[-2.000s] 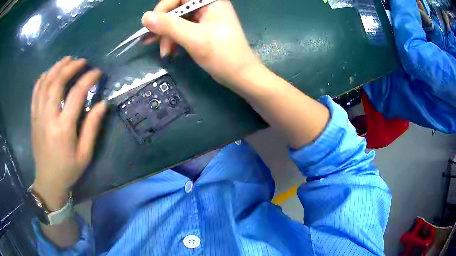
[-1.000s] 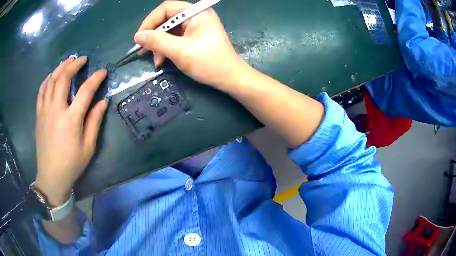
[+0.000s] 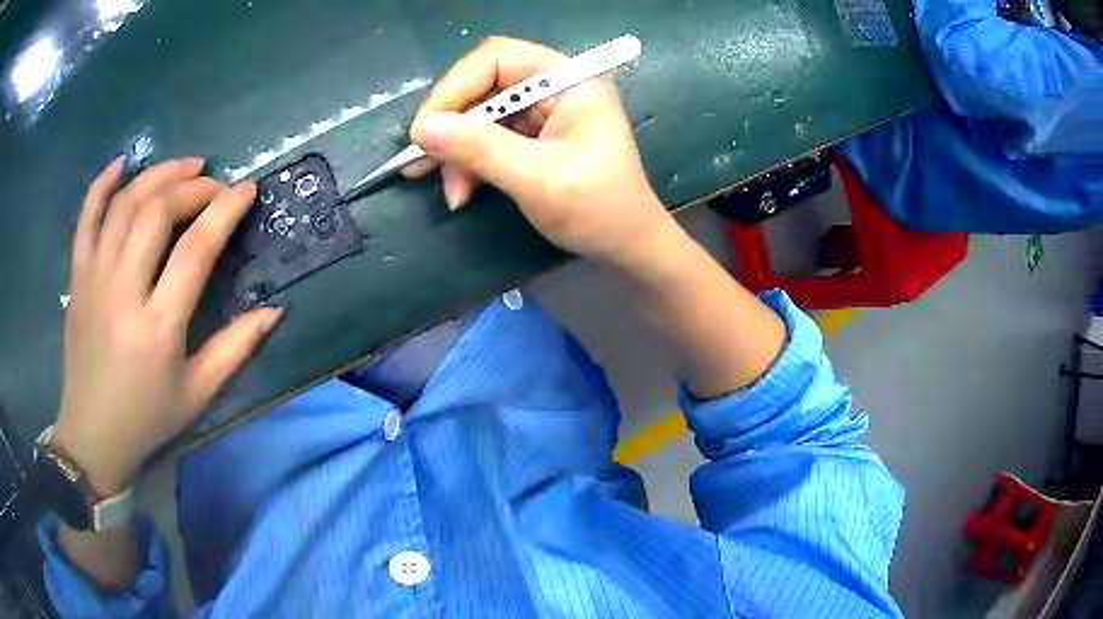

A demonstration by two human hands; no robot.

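Observation:
A black phone camera-area part (image 3: 296,250) with round and square openings lies flat on the dark green table. My right hand (image 3: 526,145) holds silver-white tweezers (image 3: 520,97) like a pen, with the dark tip at the part's upper right edge, by a round opening. Whether the tip holds a ring is too small to tell. My left hand (image 3: 145,308) lies over the part's left side, with fingertips on it, and hides that side. The white toothed strip (image 3: 327,125) of the liner lies just beyond the part.
The dark green table (image 3: 508,260) has its near edge by my body. A neighbouring person's blue sleeve (image 3: 1004,121) is at the upper right. Red stools (image 3: 895,248) stand on the grey floor at the right. A silvery sheet (image 3: 866,21) lies at the table's far right.
The tweezers have moved from the liner to the black part. My left hand has moved from beside the liner onto the part's left side. The whole view has shifted.

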